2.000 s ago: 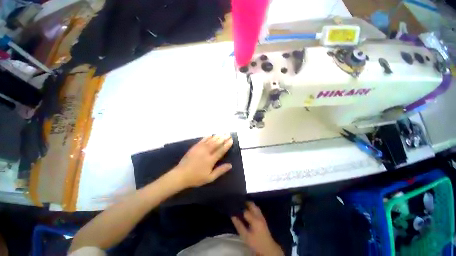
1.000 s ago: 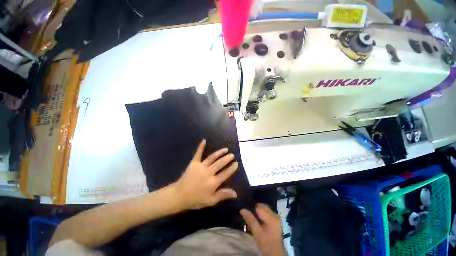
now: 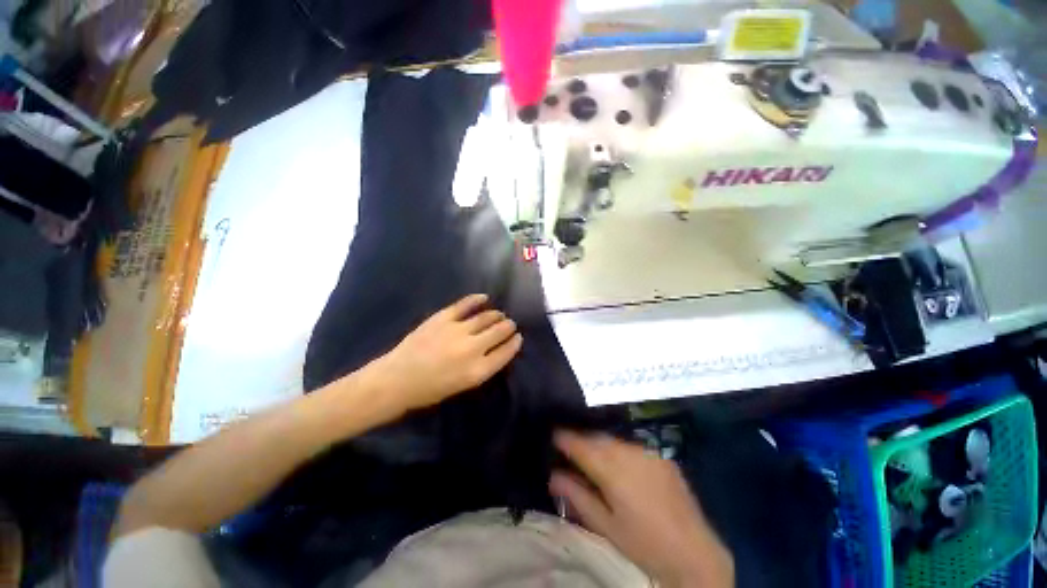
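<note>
A black fabric panel (image 3: pixel 396 241) lies on the white table, runs under the needle area of the HIKARI sewing machine (image 3: pixel 758 161) and hangs over the front edge. A small red spot shows beside the presser foot. My left hand (image 3: pixel 459 350) lies flat on the panel in front of the needle, fingers slightly apart. My right hand (image 3: pixel 620 494) is at the panel's right edge below the table front, thumb and fingers on the black cloth; it is slightly blurred.
A black fabric pile (image 3: pixel 276 57) lies beyond the table at upper left. Taped cardboard (image 3: pixel 144 287) is at left. Blue-handled snips (image 3: pixel 821 310) and a small dark box (image 3: pixel 890 310) lie right of the machine. A green basket (image 3: pixel 884 494) sits in a blue crate (image 3: pixel 844 454). A pink holder (image 3: pixel 528 46) stands above.
The panel has moved away from me past the needle, its far end now near the black pile. My left hand has moved forward with it. My right hand has stayed near the lower edge.
</note>
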